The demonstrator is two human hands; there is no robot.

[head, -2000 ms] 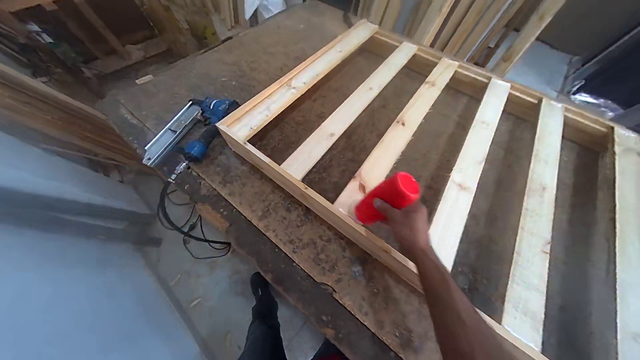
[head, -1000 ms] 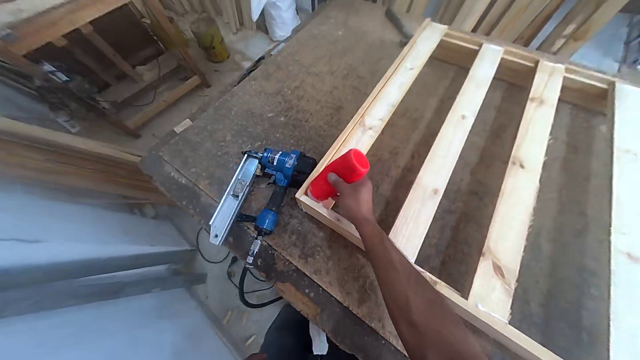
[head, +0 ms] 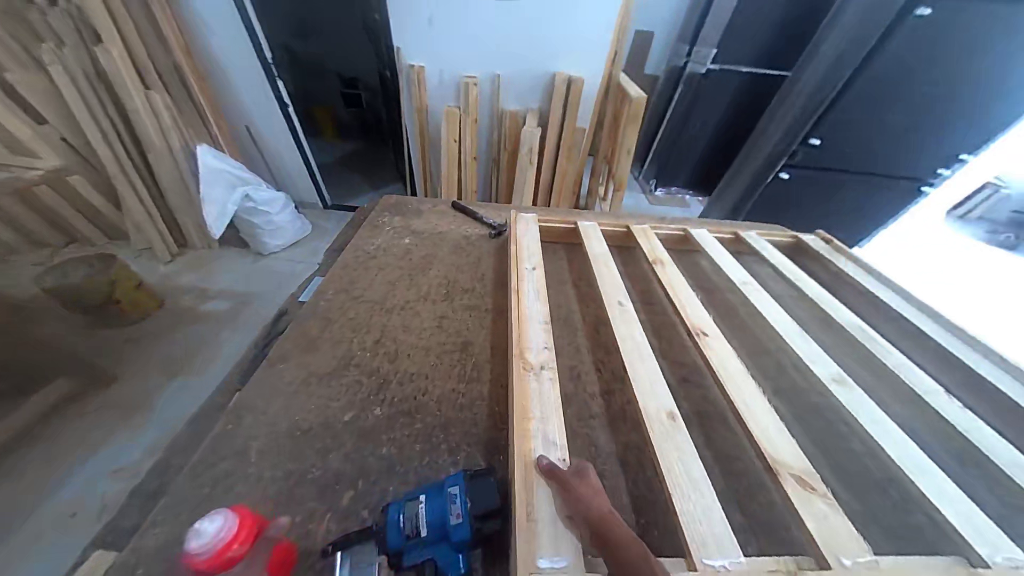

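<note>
My right hand (head: 582, 494) is at the near end of the leftmost pale wooden slat (head: 538, 360), thumb on its top face and fingers curled over its right edge. The slat lies along the side of a slatted wooden frame (head: 514, 320). A red bottle (head: 224, 540) with a whitish end is blurred at the bottom left; my left hand (head: 278, 532), mostly hidden and blurred, appears wrapped around it. Between the hands, a blue nail gun (head: 432, 520) lies on the worktable, beside the frame. Whitish smears show at the near slat ends.
A hammer (head: 480, 219) lies at the far edge of the brown worktable (head: 384, 344), near the frame's corner. Boards (head: 524, 160) lean against the far wall. A white sack (head: 260, 212) and a yellowish bucket (head: 104, 288) stand on the floor at left.
My right hand held the red bottle at the frame's near side, moved it left to the corner, and now has the slat instead. The bottle is at the lower left. The view has swung up.
</note>
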